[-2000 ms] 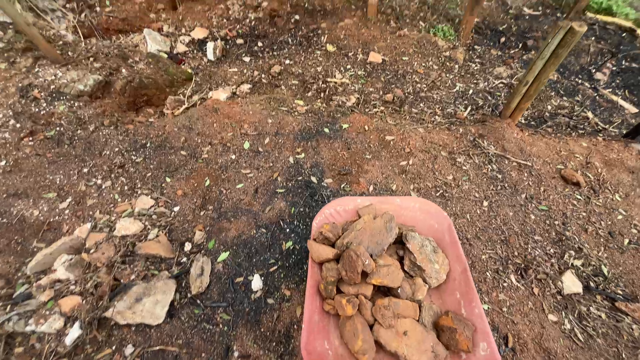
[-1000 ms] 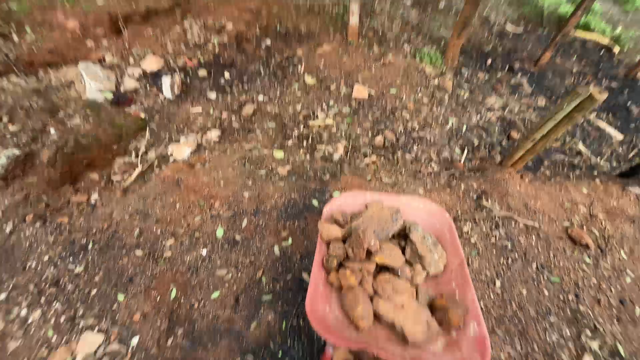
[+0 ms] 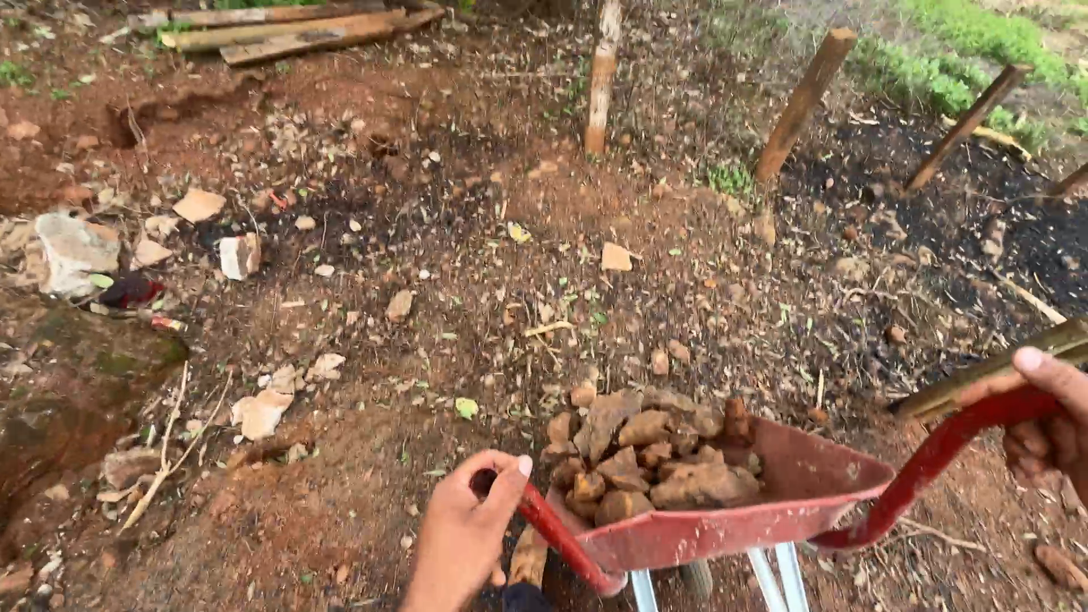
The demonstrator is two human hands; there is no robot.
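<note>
A red metal wheelbarrow (image 3: 731, 531) stands or tips at the lower right, its tray loaded with brown rocks (image 3: 654, 459). My left hand (image 3: 476, 510) is wrapped around the end of its left red handle (image 3: 557, 531). At the right edge my right hand (image 3: 1050, 425) is at the other red handle (image 3: 926, 467), thumb over the top and fingers curled below; part of this hand is out of view. Metal legs (image 3: 769, 578) and part of a wheel (image 3: 697, 578) show beneath the tray.
Wooden posts (image 3: 799, 106) rise from the soil at the upper right, and another post (image 3: 602, 81) is top centre. A short post (image 3: 943, 393) leans beside the right handle. Pale stones (image 3: 76, 251) lie left, near a hollow; planks (image 3: 314, 38) lie at the back left.
Both hands and the red handles have come into view. The wheelbarrow now shows from its handle side, with its legs visible. The view has swung a good deal.
</note>
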